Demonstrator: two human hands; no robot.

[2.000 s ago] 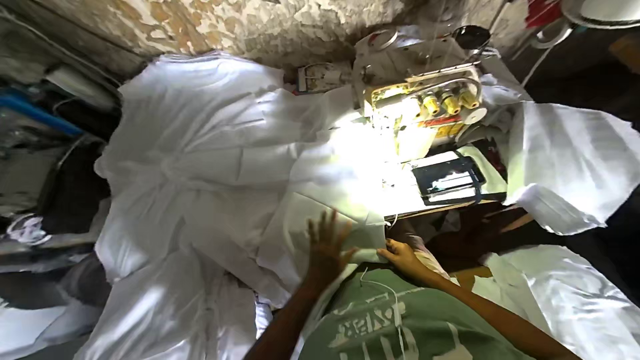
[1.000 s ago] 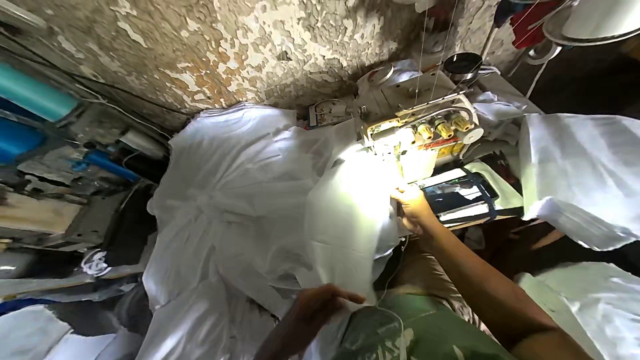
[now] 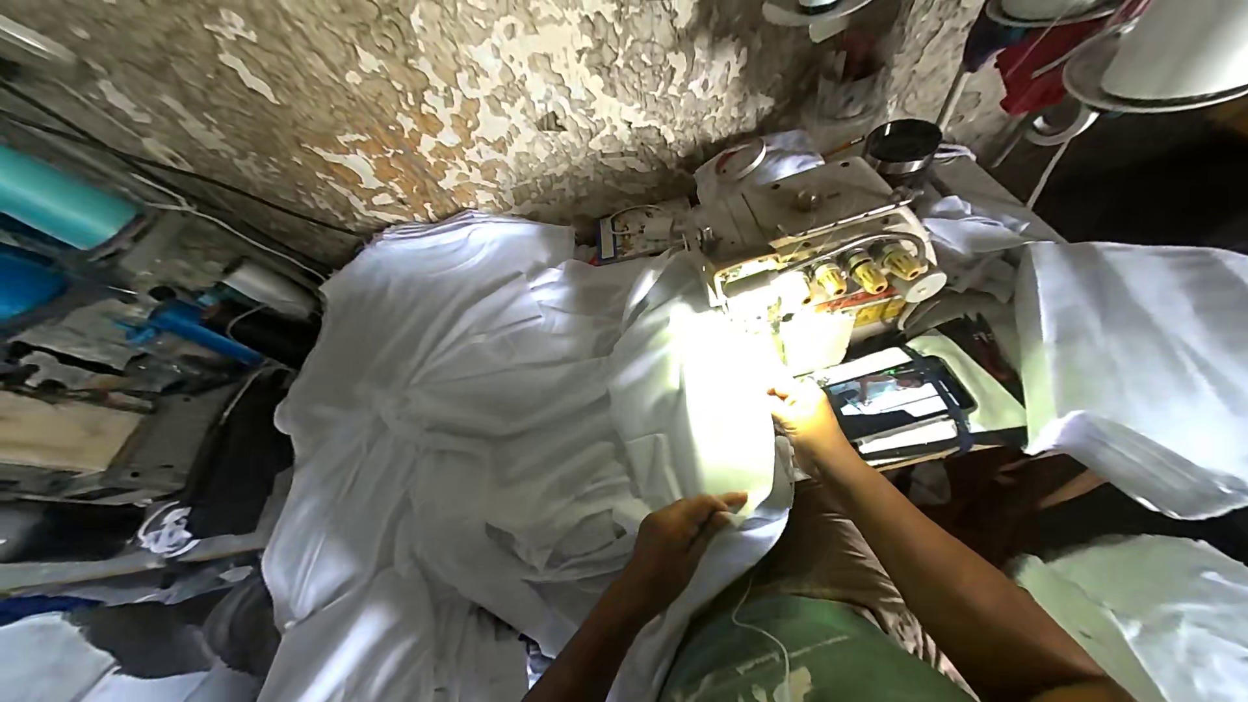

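Observation:
White fabric (image 3: 468, 390) lies in a large heap to the left of an overlock-type sewing machine (image 3: 819, 244), and one layer runs up to the brightly lit needle area. My right hand (image 3: 804, 414) pinches the fabric's right edge just below the machine's front. Lower down, my left hand (image 3: 687, 531) grips the same layer near its lower edge, with thumb and forefinger at the cloth. Glare hides the needle and the presser foot.
A smartphone (image 3: 902, 395) with a lit screen lies right of my right hand. More white cloth (image 3: 1136, 361) hangs at the right. Thread cones (image 3: 1175, 49) stand upper right. A peeling wall (image 3: 487, 107) is behind. Teal and blue rolls (image 3: 58, 200) are at the left.
My right hand has moved from near my lap up to the machine's front. My left hand, spread flat on the cloth two seconds ago, now grips its lower edge. The view has shifted.

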